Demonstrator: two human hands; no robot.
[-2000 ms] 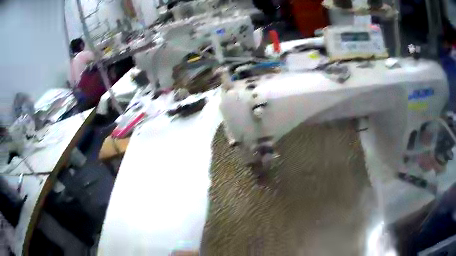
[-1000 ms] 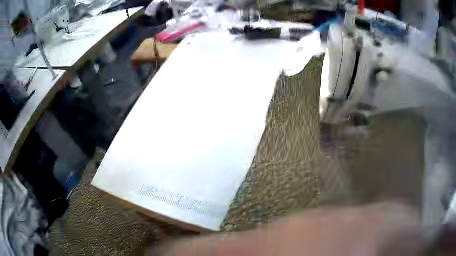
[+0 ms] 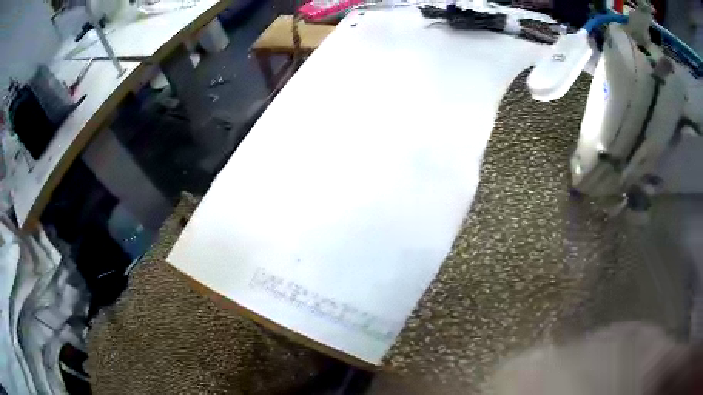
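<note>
A garment panel (image 3: 509, 254) of small-print brown cloth lies on the right part of the white sewing table (image 3: 347, 154), its curved edge running down the table. It reaches under the sewing machine head (image 3: 617, 116) at the right; the needle area is blurred. More cloth of the same print (image 3: 193, 332) hangs low at the table's near left edge. A blurred skin-toned shape, probably a hand (image 3: 593, 362), shows at the bottom right over the panel; I cannot tell which hand it is or whether it holds the cloth. No other hand shows.
A white lamp paddle (image 3: 559, 68) on a blue neck hangs left of the machine head. Dark trims (image 3: 486, 19) lie at the table's far edge. A wooden stool (image 3: 293, 35) stands beyond. Another table (image 3: 116, 92) and whitish cloth (image 3: 38, 301) are at the left.
The view has swung down and to the right, so the machine now sits at the right edge. A blurred hand shape has come in at the bottom, now smaller and farther right.
</note>
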